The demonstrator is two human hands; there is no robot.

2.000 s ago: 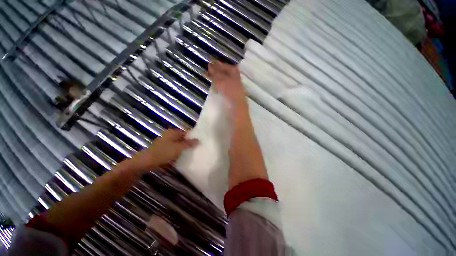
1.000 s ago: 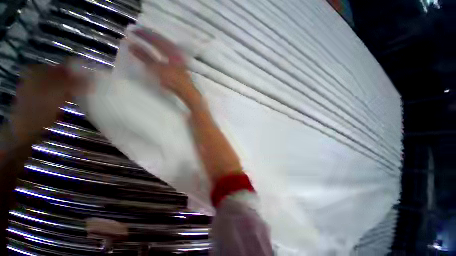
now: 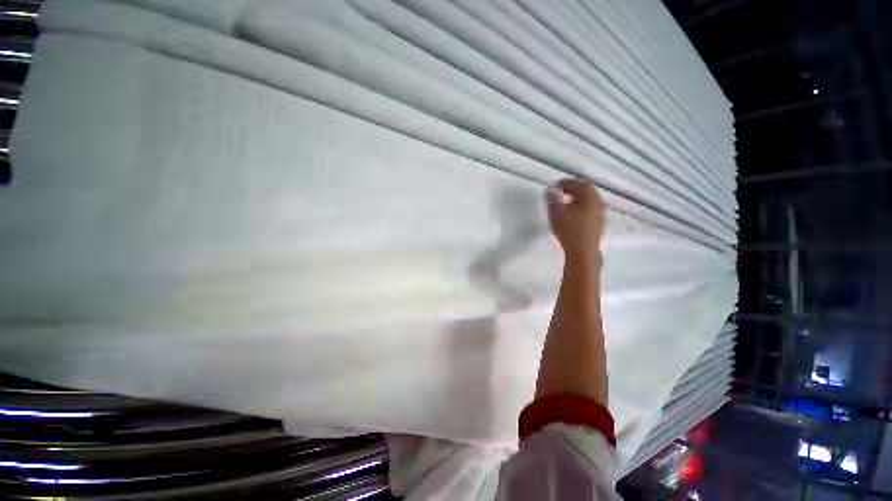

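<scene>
A broad white cloth (image 3: 293, 225) lies flat over the tubes, wrinkled lightly, with its loose lower edge bunched near my sleeve. Long parallel white ridges (image 3: 509, 78) run from the upper left towards the right. My right hand (image 3: 576, 207) is at the border between the flat cloth and the nearest ridge, fingers bent together at the fold. Whether it pinches the cloth cannot be told. My left hand is out of the picture.
Bare shiny tubes (image 3: 176, 440) show at the lower left, and a few more at the upper left edge. The ridges end at the right, beside a dark floor. A blurred red thing (image 3: 692, 460) is at the lower right.
The view has swung right. My right hand has moved right along the fold, from the cloth's left end. My left hand, blurred at the left before, has left the picture.
</scene>
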